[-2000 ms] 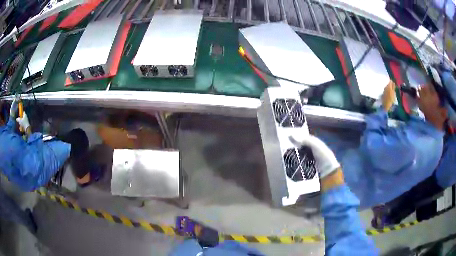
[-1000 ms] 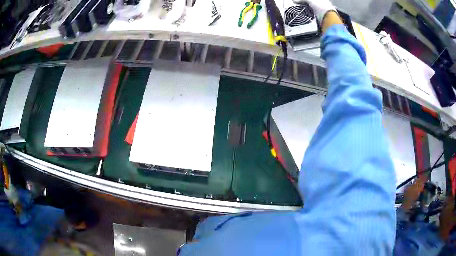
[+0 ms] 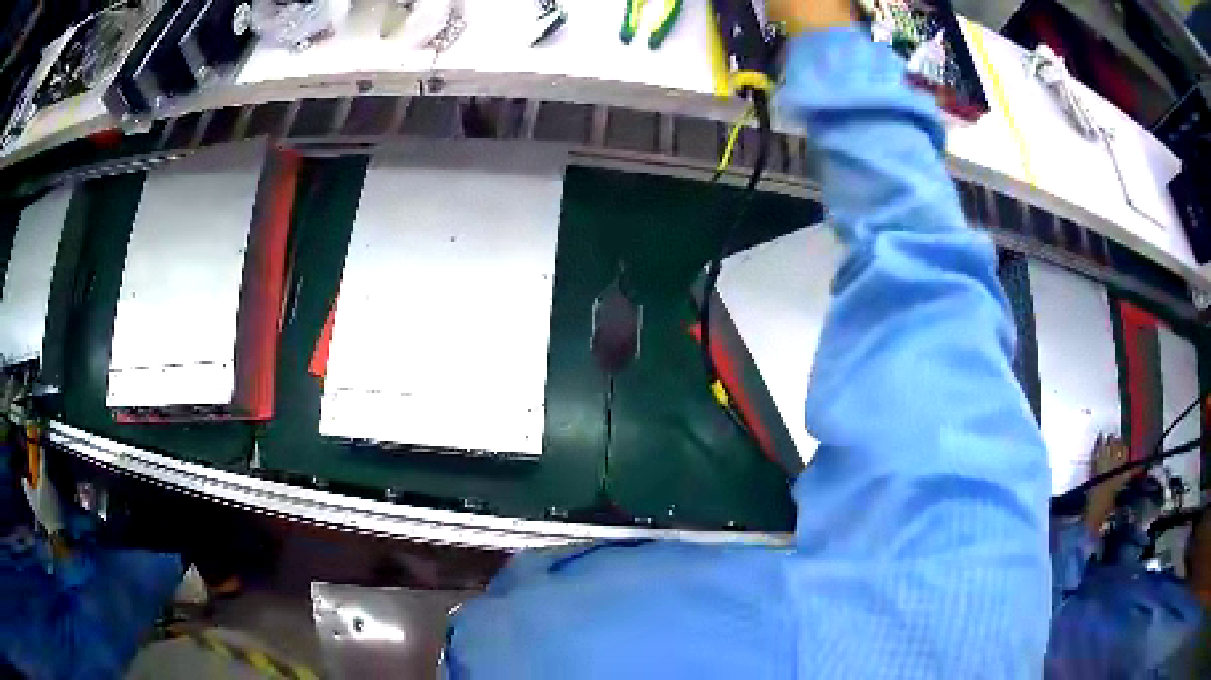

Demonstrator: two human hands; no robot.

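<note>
My right arm reaches up across the green line to the white upper shelf (image 3: pixel 584 60). Only the wrist shows at the top edge; the hand is cut off, so its hold cannot be seen. My left hand is out of the picture. The fan panel is not visible now. Below and left of my arm lie flat silver-white chassis on the line: one in the middle (image 3: pixel 445 292), one at the left (image 3: pixel 186 286). An angled chassis (image 3: pixel 770 326) is partly hidden behind my sleeve. Red-orange sheets (image 3: pixel 270 286) show beside them.
Green-yellow pliers (image 3: pixel 651 19) and a black tool with yellow parts (image 3: pixel 746 53) are on the shelf, with a cord hanging over the line. A tray of small parts (image 3: pixel 936 60) is right of my wrist. A metal stool (image 3: pixel 379 631) stands below. Other people work at both sides.
My right arm went from holding the fan panel above the floor up to the shelf. The panel was at the shelf one second ago and has left view. The view has shifted toward the shelf.
</note>
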